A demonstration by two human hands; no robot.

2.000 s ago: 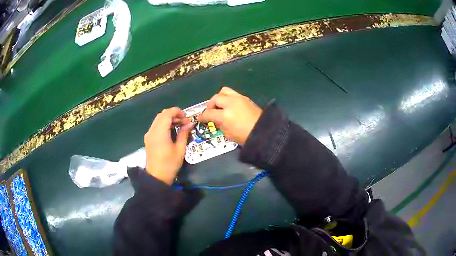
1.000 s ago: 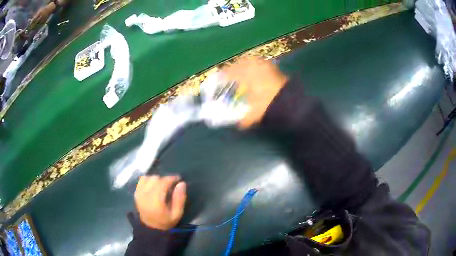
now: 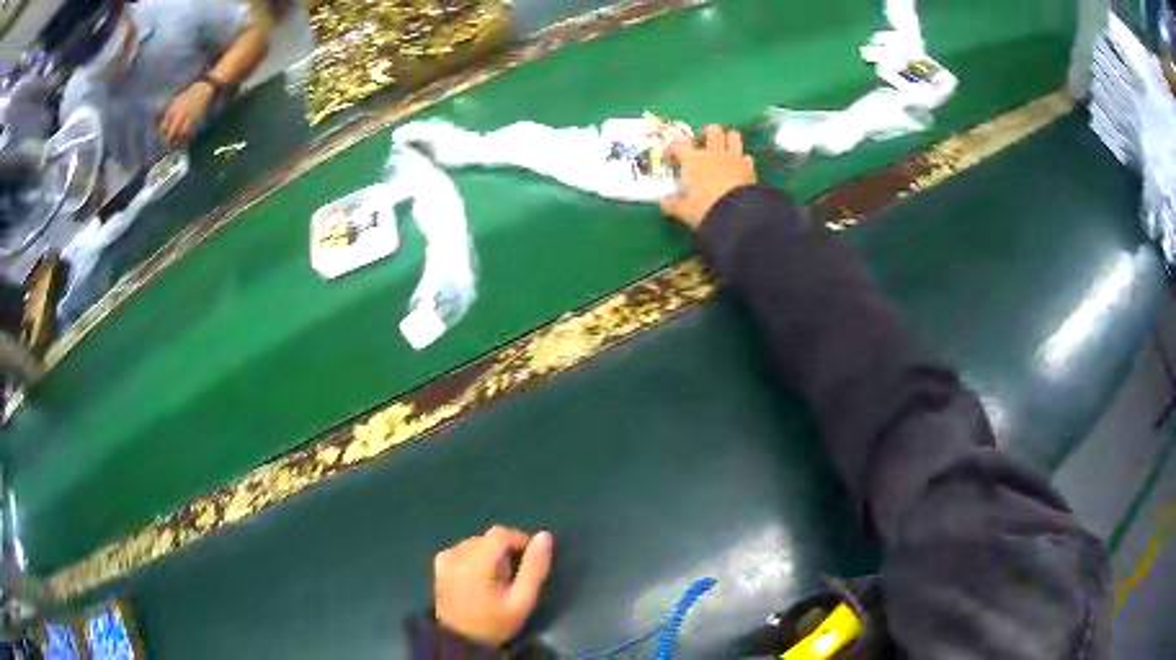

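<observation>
A white housing (image 3: 632,157) lies on the bright green belt, with yellow, blue and dark parts inside. Its long plastic-bagged part (image 3: 516,145) trails left. My right hand (image 3: 713,177) reaches over the belt to the housing's right edge; its fingers touch or overlap the edge, and the grip is unclear. My left hand (image 3: 490,587) rests low over the near bench, empty, with curled fingers and the thumb apart. The blue coiled cord (image 3: 684,616) shows beside it at the bottom.
Another housing (image 3: 355,232) with a bagged part lies left on the belt; one more bagged unit (image 3: 916,80) lies at the upper right. A worn rail (image 3: 542,351) divides belt and bench. A person (image 3: 194,110) is across the line. A blue-and-white filled tray (image 3: 90,638) is lower left.
A second ago my right hand moved a bagged unit above the bench near the rail; now it is farther forward, over the belt. The bench no longer holds a unit. The view has shifted.
</observation>
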